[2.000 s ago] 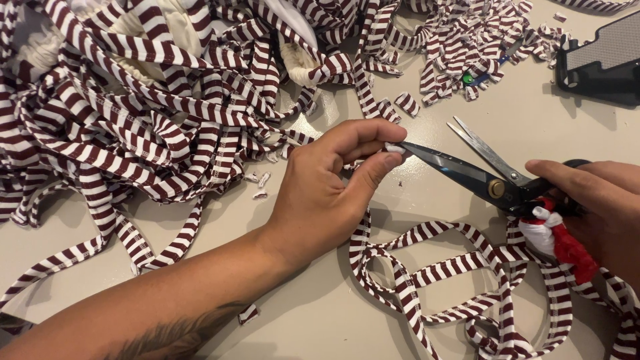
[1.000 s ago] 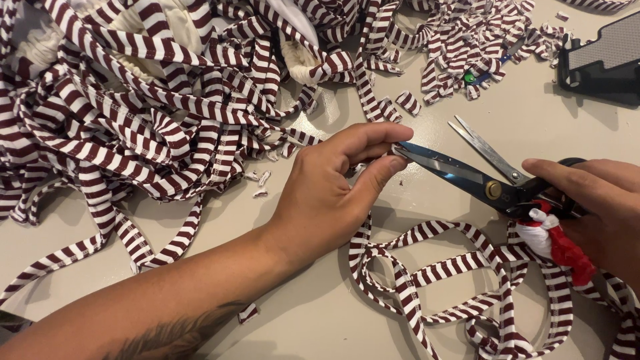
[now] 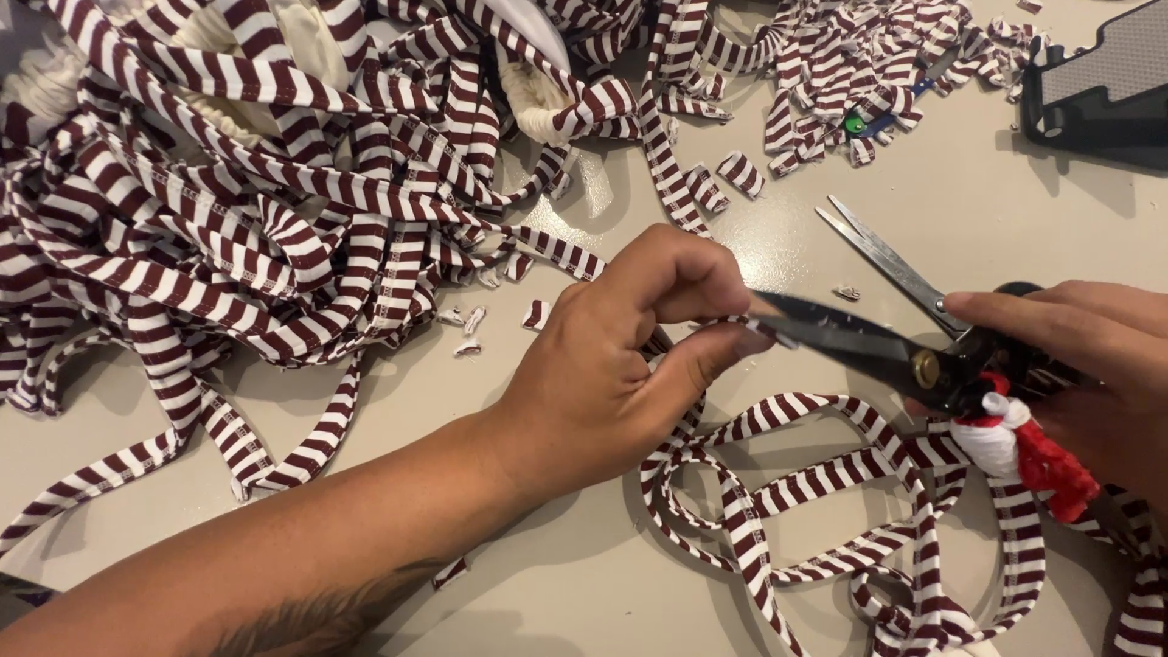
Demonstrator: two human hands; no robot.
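Note:
My left hand [image 3: 630, 365] pinches the end of a maroon-and-white striped fabric strip between thumb and forefinger, at the middle of the view. Black-handled scissors [image 3: 849, 347] are in my right hand [image 3: 1086, 365]; their dark blades reach the strip's end at my left fingertips. A red and white yarn tie [image 3: 1031, 447] hangs on the scissor handle. Loops of striped strip [image 3: 821, 484] lie below the blades. A smaller pair of silver-bladed scissors [image 3: 890, 265] lies just behind, its handles hidden near my right hand.
A large heap of striped strips [image 3: 274, 228] with cream gathered fabric covers the upper left. Short striped offcuts [image 3: 839, 64] are piled at the upper right, with a small green and blue item [image 3: 855, 123] among them. A black and grey device [image 3: 1104, 91] stands at the right edge.
The scissor blades in my right hand have closed somewhat and shifted slightly at the strip's end. My left hand keeps its pinch in nearly the same place.

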